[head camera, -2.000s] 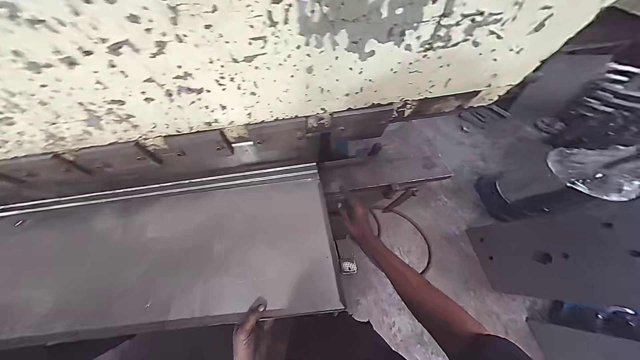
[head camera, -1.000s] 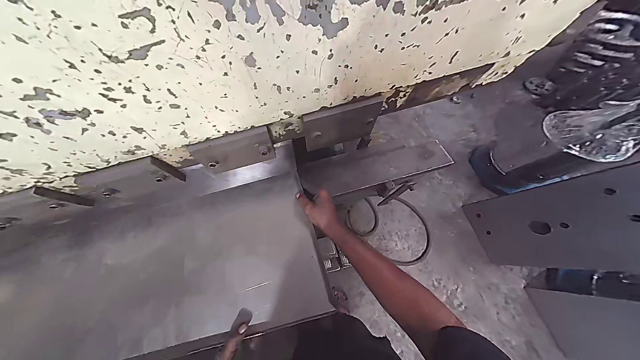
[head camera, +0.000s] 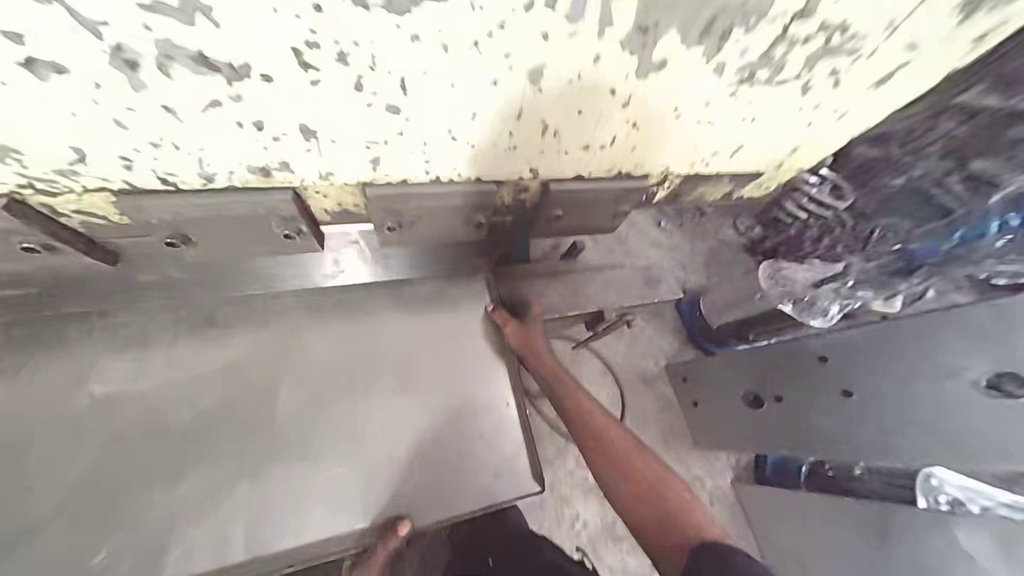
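Note:
A large grey sheet-metal panel with folded edges (head camera: 304, 400) lies in front of a metalworking press with chipped cream paint (head camera: 448, 96). My right hand (head camera: 520, 332) grips the panel's right edge near its far corner, thumb on the top face. At the near edge, my left hand (head camera: 388, 548) holds the rim with its thumb on top; its other fingers are hidden below. The panel's far edge is beneath the row of bolted steel clamp plates (head camera: 432, 216) along the machine.
A flat steel bar or bed end (head camera: 600, 288) juts out to the right. A cable (head camera: 620, 384) loops on the concrete floor. Drilled metal plates (head camera: 872, 384) and plastic-wrapped parts (head camera: 816, 288) are at the right.
The panel's far edge, with two bright lines showing two seconds ago, is now under the clamp plates. My right hand has come onto the panel's right edge. The view has shifted closer.

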